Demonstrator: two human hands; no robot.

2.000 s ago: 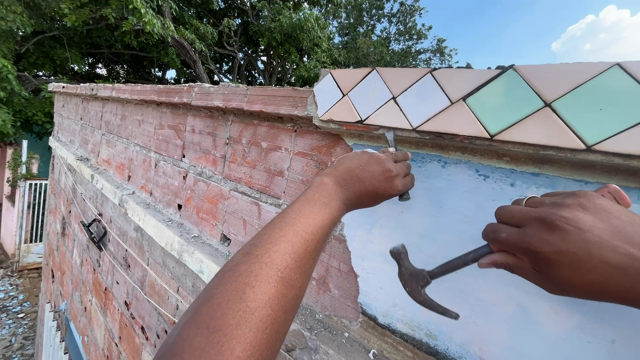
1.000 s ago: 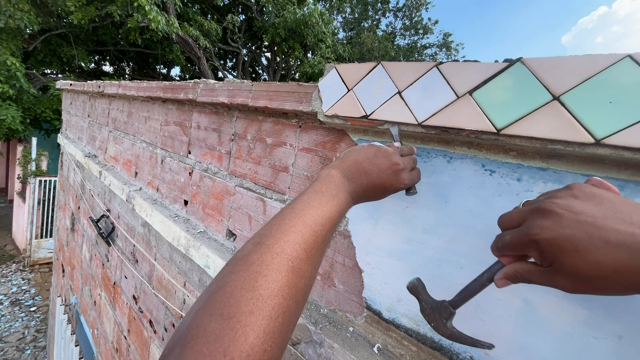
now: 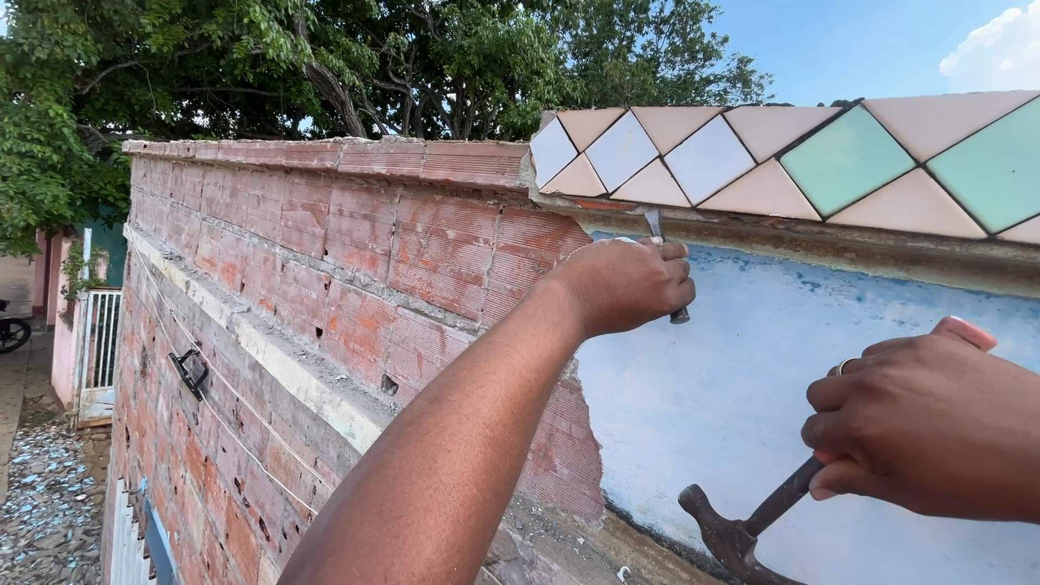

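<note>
My left hand is closed round a metal cold chisel, held upright with its blade at the underside of the tiled coping. My right hand, with a ring on one finger, grips a claw hammer by its handle; the dark steel head hangs low in front of the blue painted plaster, below and right of the chisel, apart from it. Above the left hand run pink, white and green ceramic tiles set as diamonds and triangles. Left of the plaster's ragged edge, hollow clay bricks are exposed.
A mortar ledge with rubble runs along the brick wall. A black fixture and slack cords hang on the wall. Far below at left lie tile and plaster fragments near a white metal gate. Trees rise behind the wall.
The hammer head has moved down over the two seconds, and now its claw runs past the bottom of the view. The left hand keeps the chisel beneath the tiles.
</note>
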